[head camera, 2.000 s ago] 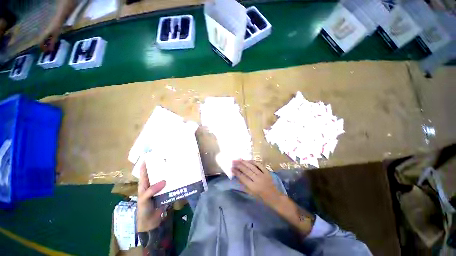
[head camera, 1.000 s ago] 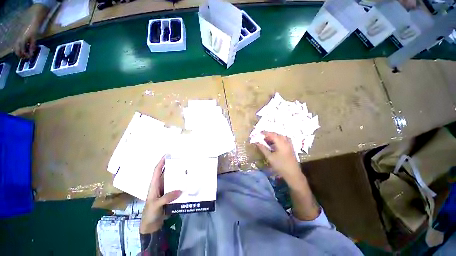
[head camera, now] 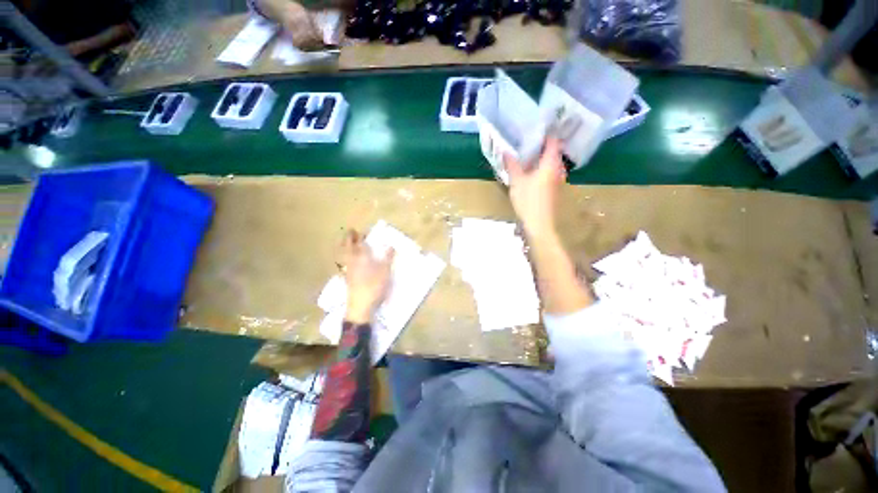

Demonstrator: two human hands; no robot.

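My right hand (head camera: 539, 188) is on an open white retail box (head camera: 512, 120) at the near edge of the green conveyor. Another open box (head camera: 589, 96) stands just beyond it. My left hand (head camera: 366, 274) lies on the white flat carton blanks (head camera: 409, 279), fingers spread. The stack of plain white leaflets (head camera: 496, 274) lies between my arms. The heap of small white cards with red marks (head camera: 659, 303) lies right of my right forearm.
White trays with black devices (head camera: 315, 116) stand along the conveyor (head camera: 385, 154). More open boxes (head camera: 785, 125) stand at right. A blue crate (head camera: 164, 250) is on the left bench end. A person's hand (head camera: 303, 29), dark parts (head camera: 433, 19) and a plastic bag (head camera: 631, 24) are across the conveyor.
My right hand has moved from the card heap to the conveyor, where the box now is. My left hand has let go of the box and moved onto the blanks. The view has shifted.
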